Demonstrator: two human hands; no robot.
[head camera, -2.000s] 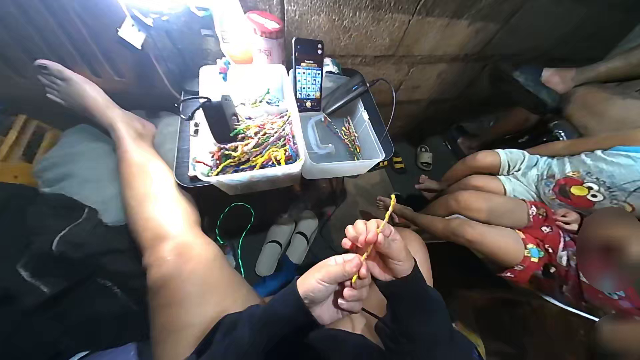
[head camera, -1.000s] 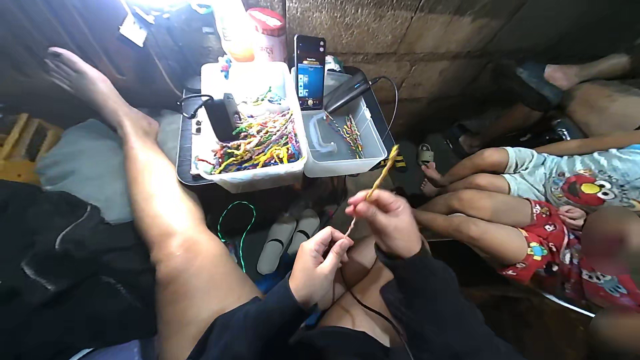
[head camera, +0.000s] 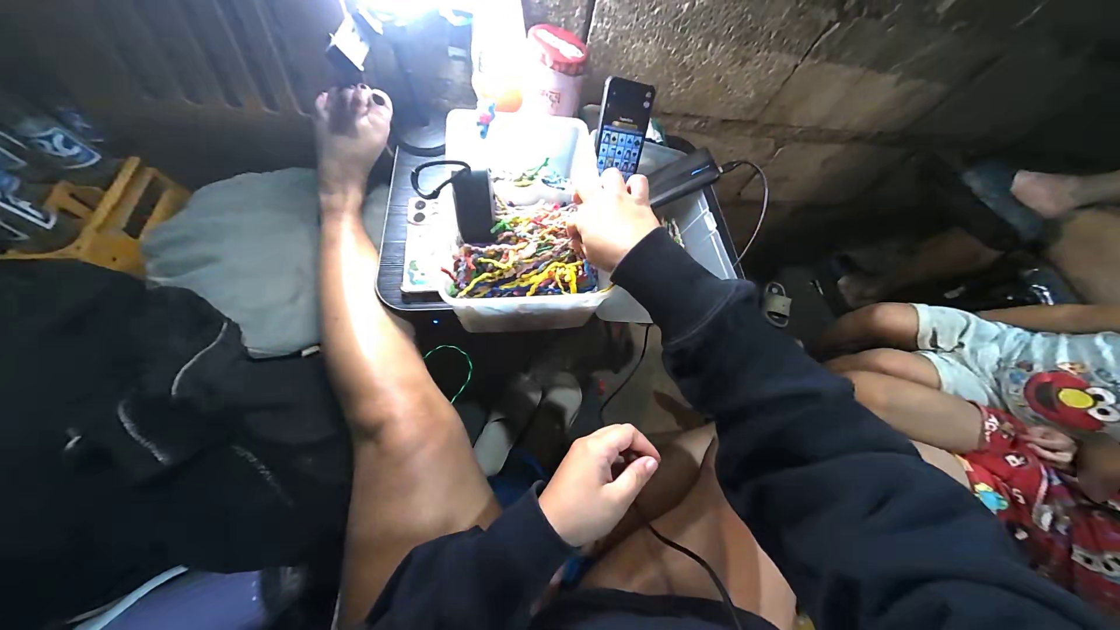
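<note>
My right hand (head camera: 615, 219) reaches to the right edge of a white plastic tub (head camera: 525, 313), just below an upright smartphone (head camera: 625, 122). Its fingertips are partly hidden, so whether it touches the phone or holds anything cannot be told. Colourful twisted cords (head camera: 525, 262) fill the tub, and a black box-shaped device with a strap (head camera: 473, 206) stands at its left side. My left hand (head camera: 599, 484) is above my lap, its fingers curled with thumb and forefinger close together; nothing can be made out between them.
A black power bank (head camera: 685, 178) with a cable lies over a second plastic tub (head camera: 713, 236). A red-lidded jar (head camera: 557, 70) stands behind. Another person's legs (head camera: 910, 394) are at the right. Slippers (head camera: 560, 402) lie under the small table (head camera: 411, 302).
My right hand has moved up from beside my left hand to the tubs. The yellow twisted cord, held between my hands before, no longer shows there. My raised foot has moved right.
</note>
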